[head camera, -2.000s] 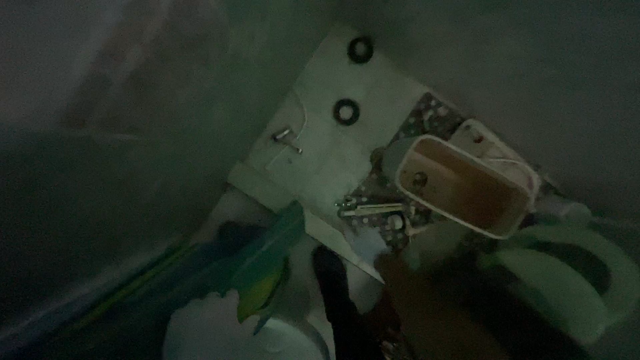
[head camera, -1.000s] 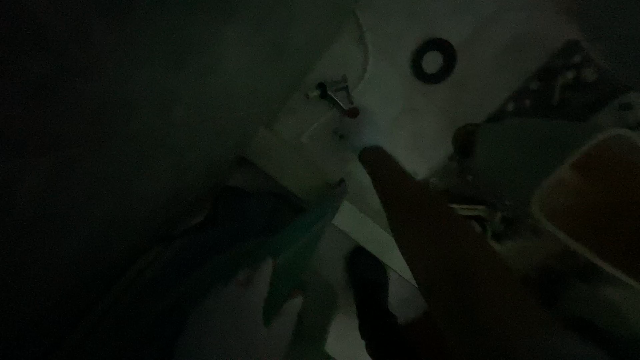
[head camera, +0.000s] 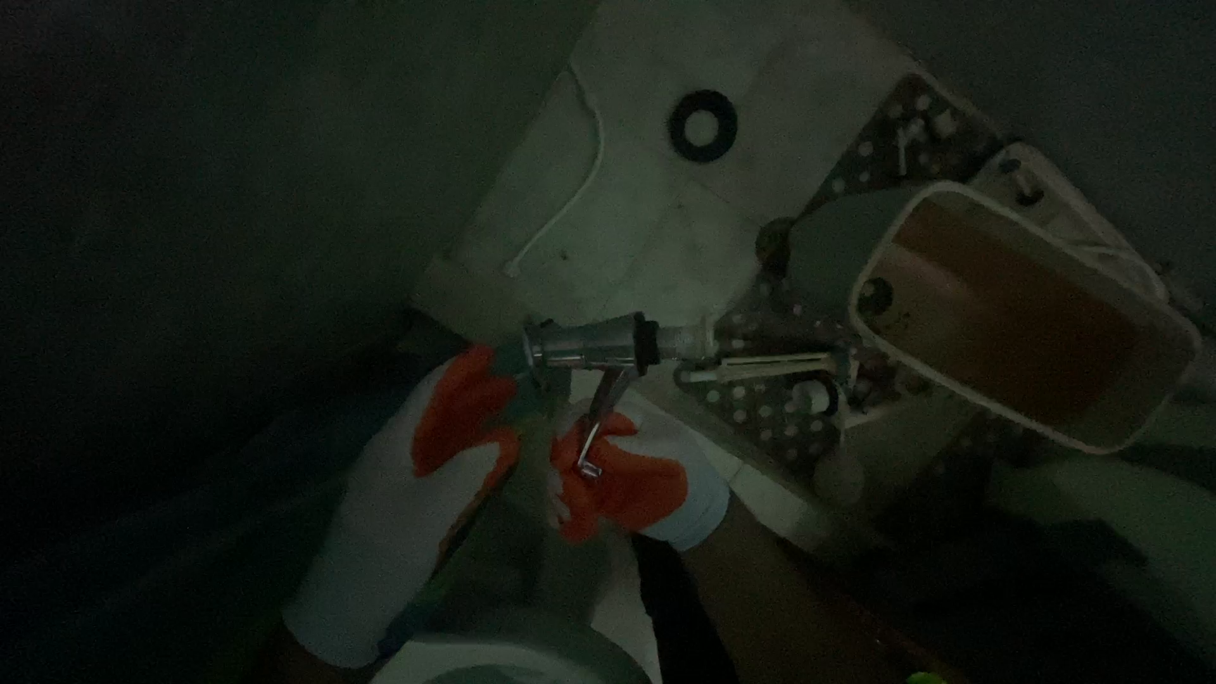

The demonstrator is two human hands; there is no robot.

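A chrome faucet-like fitting [head camera: 589, 347] with a lever, a dark collar and a pale threaded end lies across the middle of the view. My right hand [head camera: 622, 470], in a white glove with an orange palm, is just below it, its fingers curled about the lever. My left hand [head camera: 432, 475], gloved alike, is at the fitting's left end, thumb and fingers partly apart. Green material [head camera: 522, 394] shows beside the left fingertips; dimness hides whether they grip it. Whether the left hand touches the fitting is unclear.
A black ring [head camera: 703, 125] and a thin white cord [head camera: 597, 161] lie on a pale tiled surface. At right stands an open tub [head camera: 1031, 318] with brown inside, beside a white lid-like part [head camera: 1083, 214]. Long narrow pieces [head camera: 769, 368] lie on a speckled strip. A round pale rim [head camera: 503, 655] is below.
My right hand has taken hold of the chrome fitting, which lay on the pale surface before, and brought it near my left hand. The view has shifted.
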